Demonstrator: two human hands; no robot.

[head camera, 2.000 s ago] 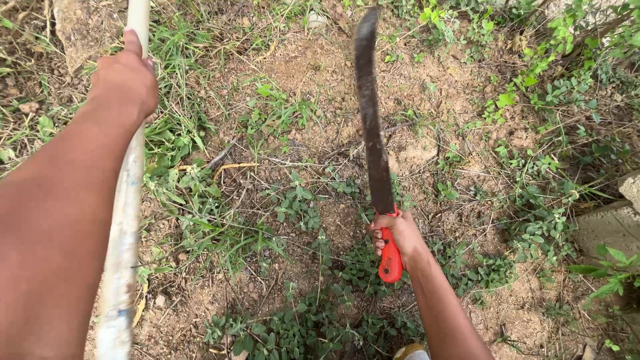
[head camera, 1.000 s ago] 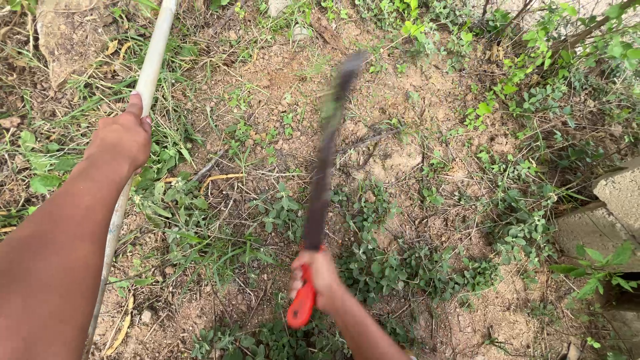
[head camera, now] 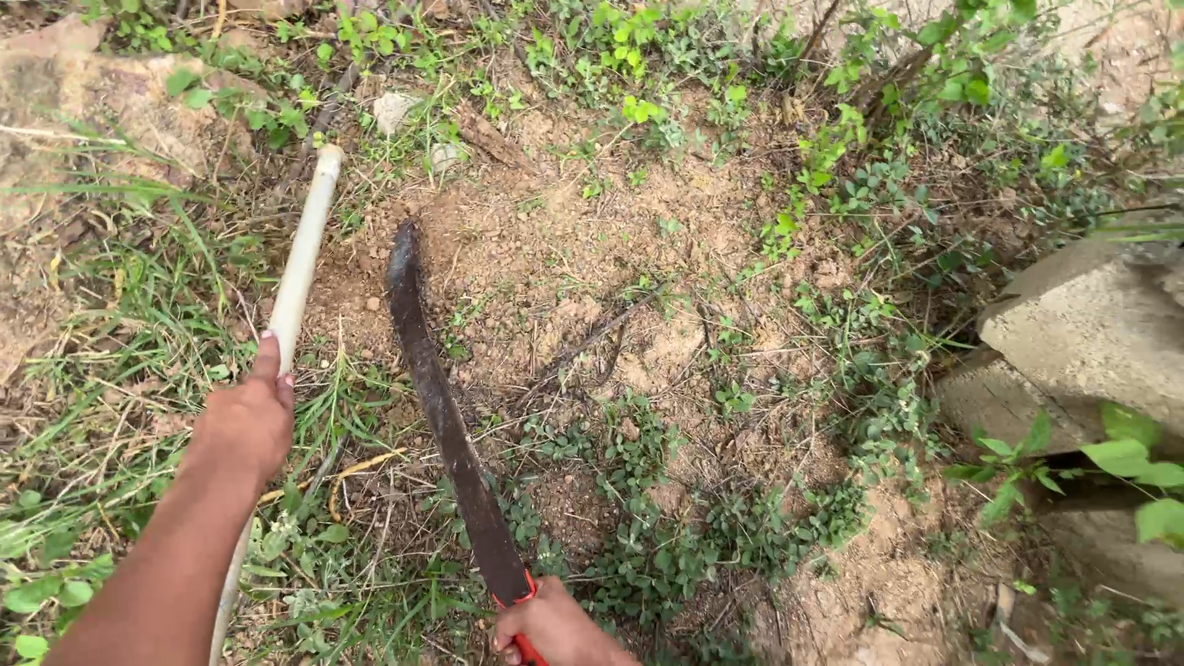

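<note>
My left hand [head camera: 245,416] grips a pale, round pole [head camera: 305,250] at the left. The pole's upper end shows near a flat rock, and its lower part runs down behind my forearm. At the bottom centre my right hand [head camera: 555,624] is closed around the red handle of a machete [head camera: 449,435]. Its dark, worn blade points up and to the left, with the curved tip close to bare soil, right of the pole. Whether the tip touches the soil, I cannot tell. Part of the red handle is hidden by my fingers and the frame's lower edge.
Grass [head camera: 176,305] grows thickly at the left, below a flat rock [head camera: 120,111]. Low leafy weeds [head camera: 647,527] cover soil at the lower centre. Broken concrete blocks [head camera: 1101,324] lie at the right edge. A leafy shrub [head camera: 860,139] spreads at the upper right, and dry twigs [head camera: 592,342] lie mid-ground.
The machete has swung left and its tip now lies lower, near the pole. My right hand has moved down the view. The pole's upper end has come into view.
</note>
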